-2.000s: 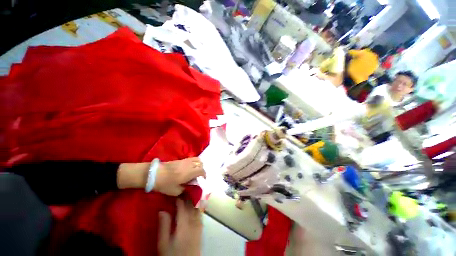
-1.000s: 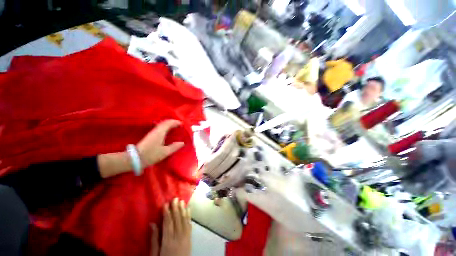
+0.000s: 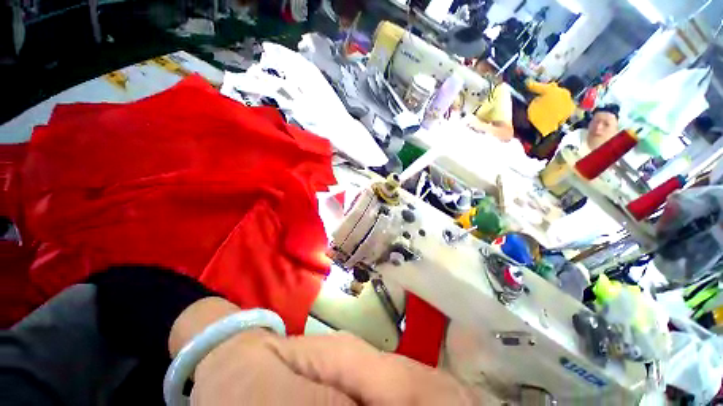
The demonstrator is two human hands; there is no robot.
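Large red garment panels (image 3: 174,182) lie spread over the table, their right end beside the lit needle area of the sewing machine (image 3: 369,226). My left hand (image 3: 317,369), with a pale bracelet at the wrist, is large and close at the bottom, off the panels and in front of the machine. Its fingers are cut off or hidden at the lower edge, so I cannot tell whether it holds anything. My right hand is not in view. A separate red piece (image 3: 424,329) shows beyond the machine's throat.
White cut pieces (image 3: 317,107) and grey pieces (image 3: 357,91) lie beyond the red panels. Red thread cones (image 3: 606,155) stand at the right. A blue item (image 3: 515,247) sits behind the machine arm. Other people are seated in the background, one facing this way (image 3: 598,131).
My left hand has left the red panels and moved down and right, close to the camera. My right hand has gone out of view. The red cloth lies unheld near the needle.
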